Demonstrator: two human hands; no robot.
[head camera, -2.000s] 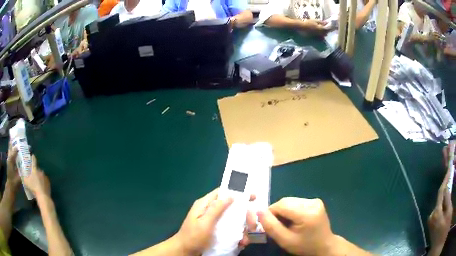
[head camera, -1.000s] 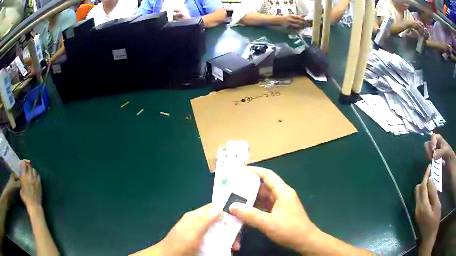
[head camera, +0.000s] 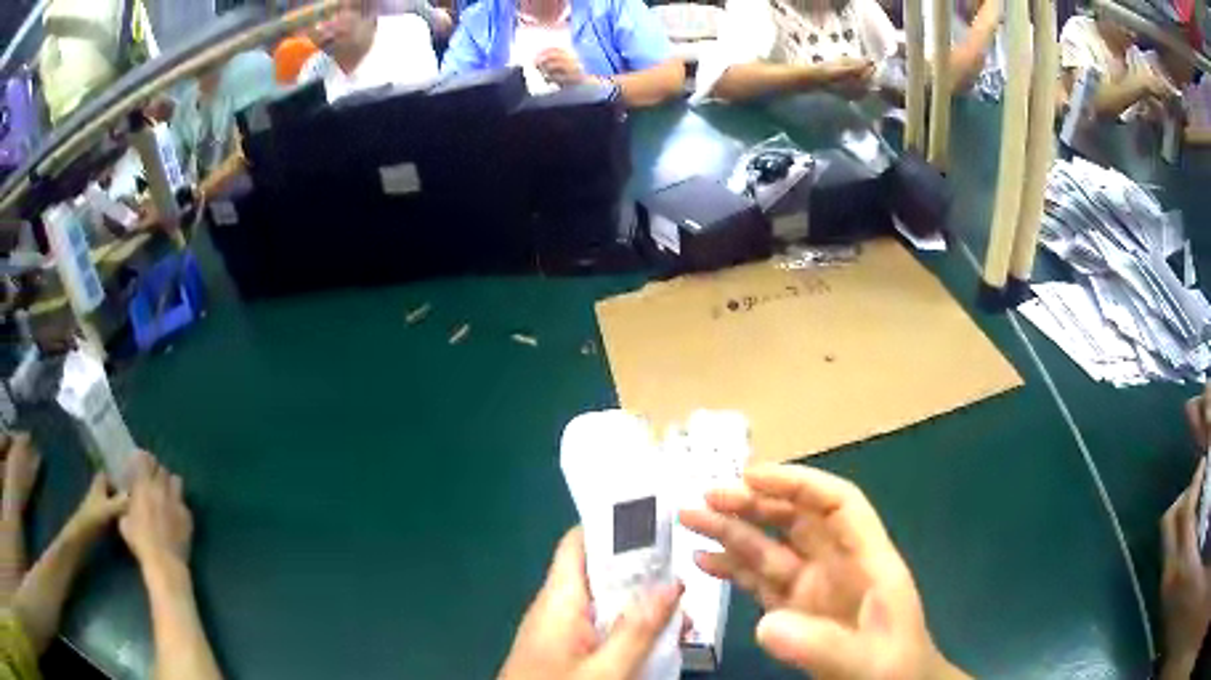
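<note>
My left hand (head camera: 580, 624) holds a white handheld device (head camera: 614, 465) with a dark square screen, its rounded end pointing away from me. A slim white retail box (head camera: 708, 611) with faint print lies just right of and partly behind the device; the left fingers under it are mostly hidden. My right hand (head camera: 830, 571) is just right of the box, fingers spread and slightly curled. Nothing is seen in it. Whether a fingertip touches the box is unclear.
A tan cardboard sheet (head camera: 810, 352) lies ahead. Black boxes (head camera: 425, 186) stand far left, smaller open black boxes (head camera: 704, 223) behind the cardboard. A pile of white pieces (head camera: 1122, 266) lies right, beyond pale posts (head camera: 1013, 160). Other people's hands (head camera: 153, 518) are at both sides.
My right hand has come off the device and opened to the right. The device and box, earlier overlapping between both hands, now show side by side. The view has shifted.
</note>
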